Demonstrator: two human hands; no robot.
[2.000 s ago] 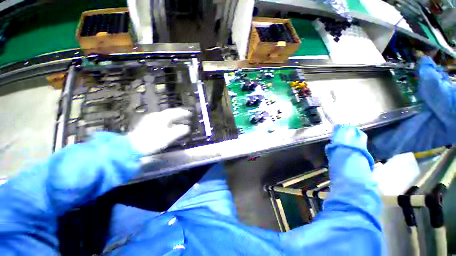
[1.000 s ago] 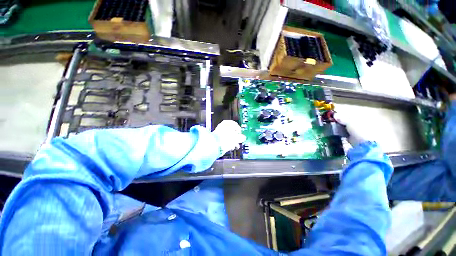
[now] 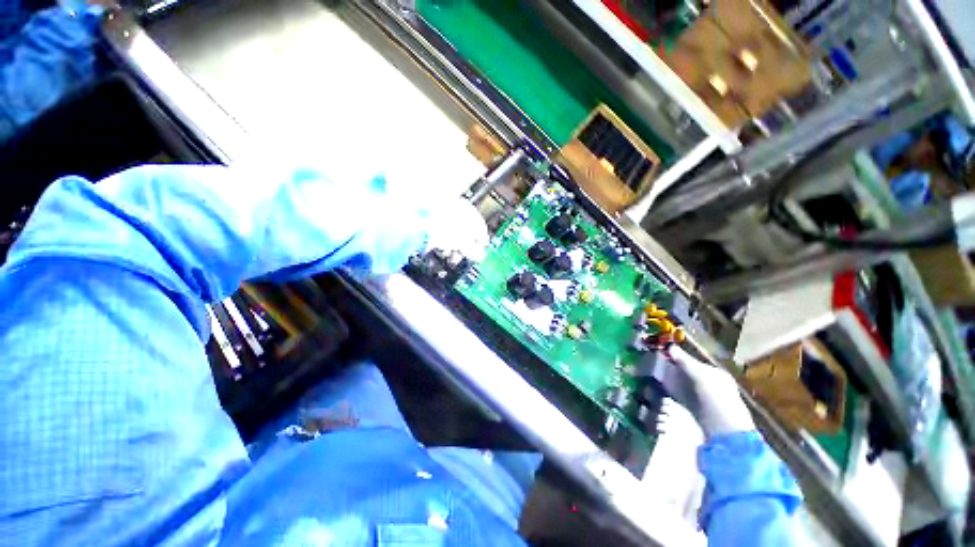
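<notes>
The green circuit board [image 3: 599,310] lies tilted across the picture, with black cans and a yellow-orange coil near its right end. A dark carrier frame [image 3: 503,347] shows along its near side and left end. I cannot tell whether the board is fully down in it. My left hand [image 3: 454,230], white-gloved and overexposed, holds the board's left end. My right hand [image 3: 711,395], white-gloved, holds its right end beside the coil and grey-black blocks. Some fingertips are hidden or washed out.
The metal conveyor rail [image 3: 470,363] runs along the near side. A pale plate [image 3: 310,80] lies up-left. A cardboard parts box [image 3: 609,155] stands behind the board. A black bin [image 3: 283,353] with pallets is below my left arm. Another person's sleeve [image 3: 48,64] shows top left.
The view has turned and swung left. The board, in both hands, has moved left off the conveyor stretch beside the carrier frame and is now over the frame.
</notes>
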